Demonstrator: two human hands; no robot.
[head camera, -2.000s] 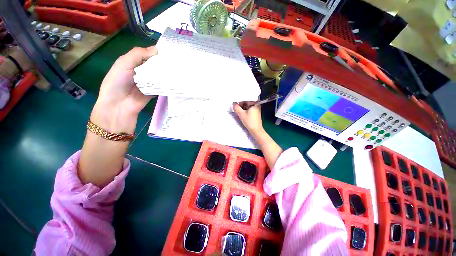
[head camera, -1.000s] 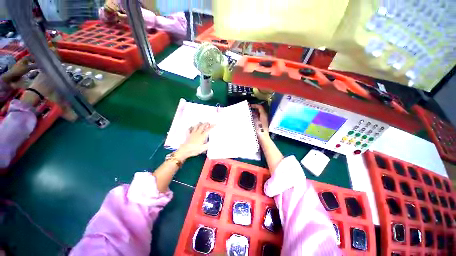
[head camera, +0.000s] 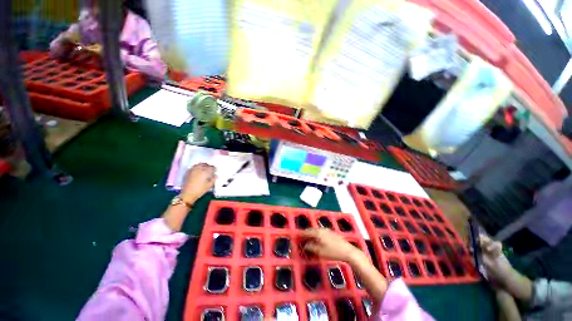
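The open record book (head camera: 251, 180) lies flat on the green bench, with a dark pen (head camera: 236, 173) across its right page. My left hand (head camera: 199, 180) rests on the book's left part, holding nothing that shows. The red watch tray (head camera: 203, 254) lies in front of me with dark and glaring watches (head camera: 253, 278) in its pockets. My right hand (head camera: 326, 243) is over the tray's upper right part, fingers bent down at a pocket and blurred; whether it grips a watch cannot be told.
The tester (head camera: 301, 164) and white square pad (head camera: 311, 195) are behind the tray. A second watch tray (head camera: 407, 235) is at right. A green fan (head camera: 204, 113) stands behind the book. Instruction sheets (head camera: 276, 50) hang above. Another person's hands (head camera: 502, 266) hold a dark object at right.
The book, held up earlier, now lies open with the pen on it. My right hand has moved from the book to the front tray. The view has turned right, showing a person at right.
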